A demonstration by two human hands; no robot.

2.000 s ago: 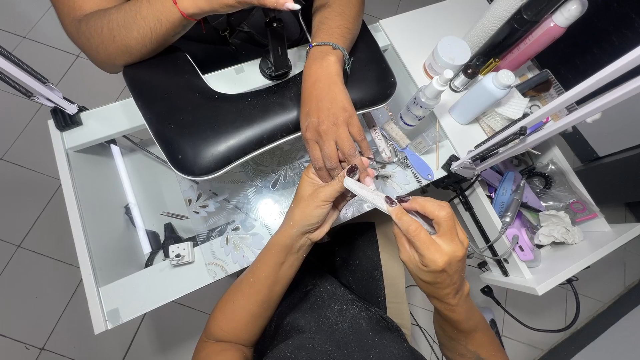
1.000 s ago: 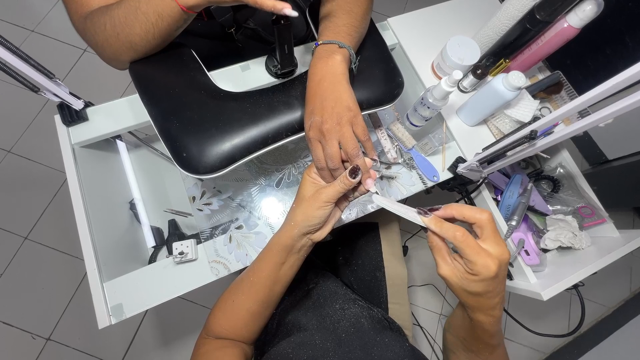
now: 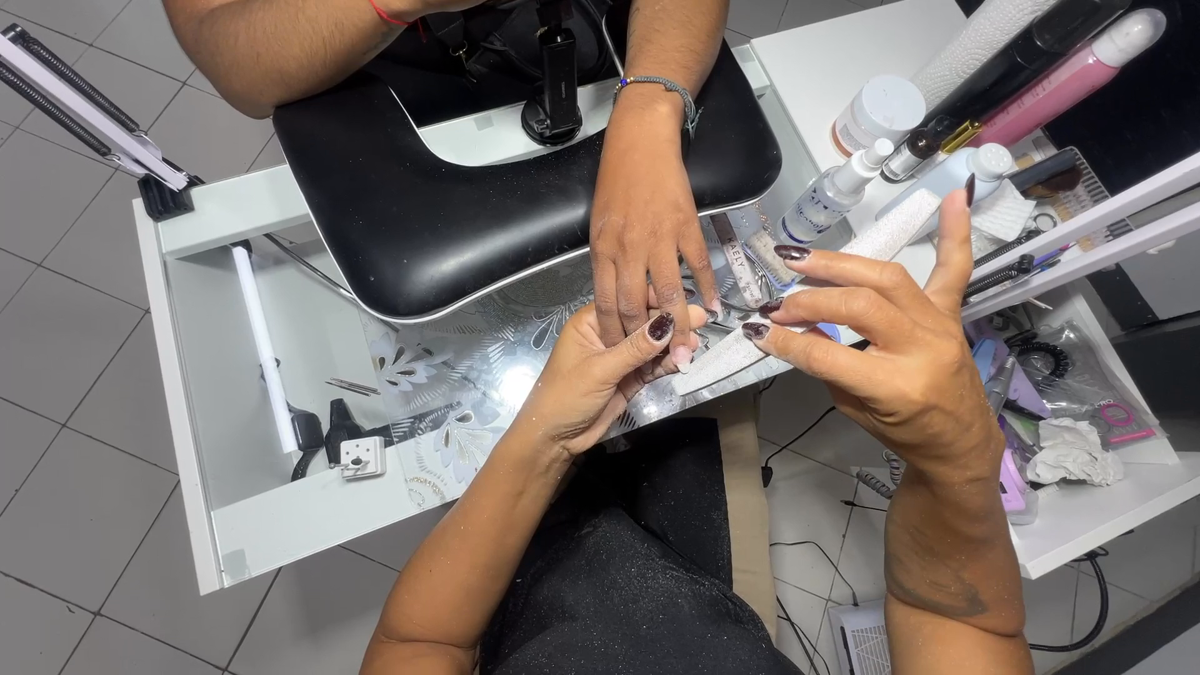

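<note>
My left hand point(image 3: 600, 375) holds the fingers of another person's hand point(image 3: 647, 216), with my thumb on top of one finger near its tip. That hand hangs over the edge of a black padded armrest point(image 3: 450, 244). In my right hand point(image 3: 872, 356) is a long white nail file point(image 3: 727, 363), pinched between thumb and fingers, the little finger raised. The file's lower end lies beside a light pink fingernail point(image 3: 682, 355) of the held hand; whether they touch I cannot tell. Behind my fingers the file slants up to the right.
Beneath the hands is a glass-topped white table point(image 3: 309, 530). At the right stand a spray bottle point(image 3: 830, 192), a white-lidded jar point(image 3: 879, 111) and a pink bottle point(image 3: 1069, 80). An open drawer point(image 3: 1087, 534) holds crumpled tissue point(image 3: 1072, 453) and tools. Lamp arms rise at both sides.
The file has swung from slanting down to the right to slanting up to the right. My right hand has moved up, and its little finger now points upward.
</note>
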